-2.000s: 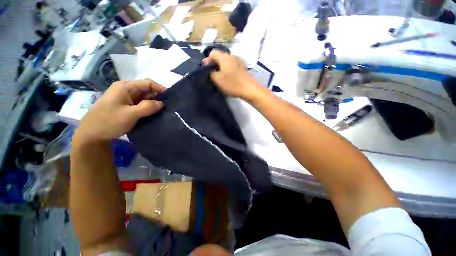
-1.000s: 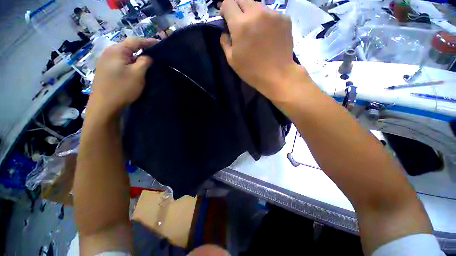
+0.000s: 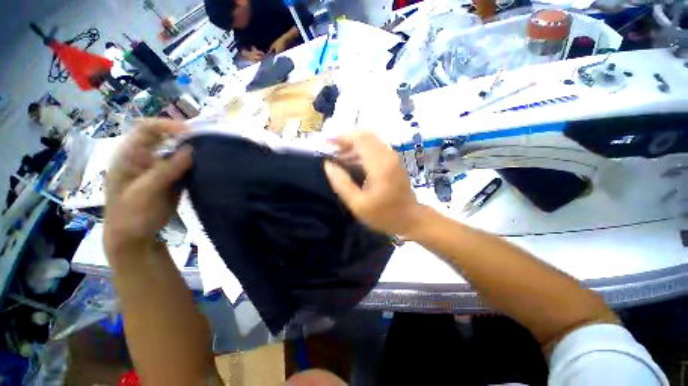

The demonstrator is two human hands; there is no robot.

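A dark fabric piece hangs between my two hands in front of the table. My left hand is blurred and grips its upper left corner. My right hand grips its upper right edge between thumb and fingers. A pale strip runs along the top edge; I cannot tell whether it is part of the cloth. No pale seam line shows on the side facing me. The white sewing machine stands to the right, with its needle area beyond my right hand, not touching the cloth.
Thread snips and a flat black pad lie on the machine bed. A measuring tape strip runs along the table's front edge. A brown box is below. A person in dark clothing is at the back. Clear plastic bags lie behind the machine.
The cloth has been turned, and the pale seam line seen earlier no longer shows. My right hand has moved lower in view. The view has shifted to show more of the room and the machine.
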